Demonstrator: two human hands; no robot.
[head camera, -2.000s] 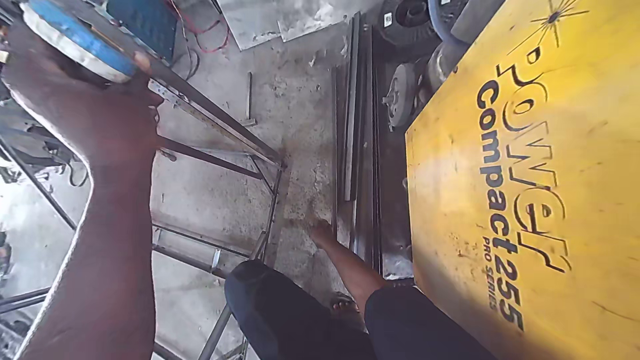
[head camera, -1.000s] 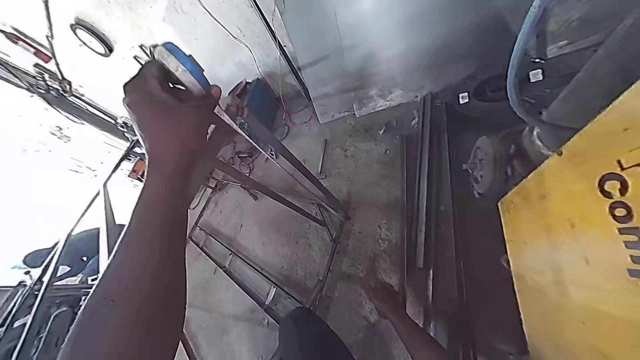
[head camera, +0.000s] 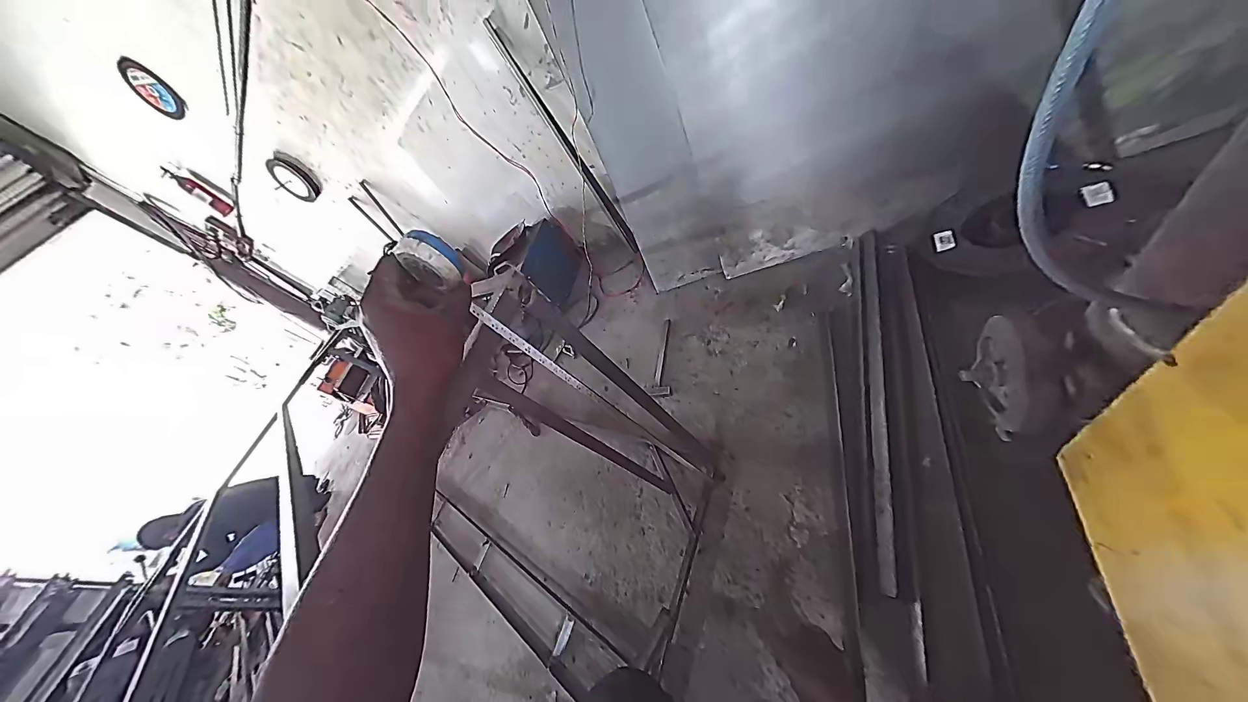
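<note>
My left hand (head camera: 414, 307), raised at centre left, grips a blue and white tape measure (head camera: 431, 255). The marked blade (head camera: 531, 353) runs down to the right from beside my fist, along the dark bars of a metal frame (head camera: 624, 395). The frame's bars meet at a corner on the concrete floor. At lower right of centre, a blurred brown shape, seemingly my right hand (head camera: 804, 609), is low over the floor beside the frame; its fingers cannot be made out.
Long steel sections (head camera: 882, 439) lie right of the frame. A yellow machine housing (head camera: 1170, 517) and a blue-grey hose (head camera: 1035, 175) are at the right. A blue box-shaped machine (head camera: 551, 261) with cables stands behind the frame. Sheet panels (head camera: 780, 117) lean at the back; metal bars fill the lower left.
The view has swung up and left, showing more wall and less of the yellow housing. My left hand still holds the tape measure; its blade now shows more clearly.
</note>
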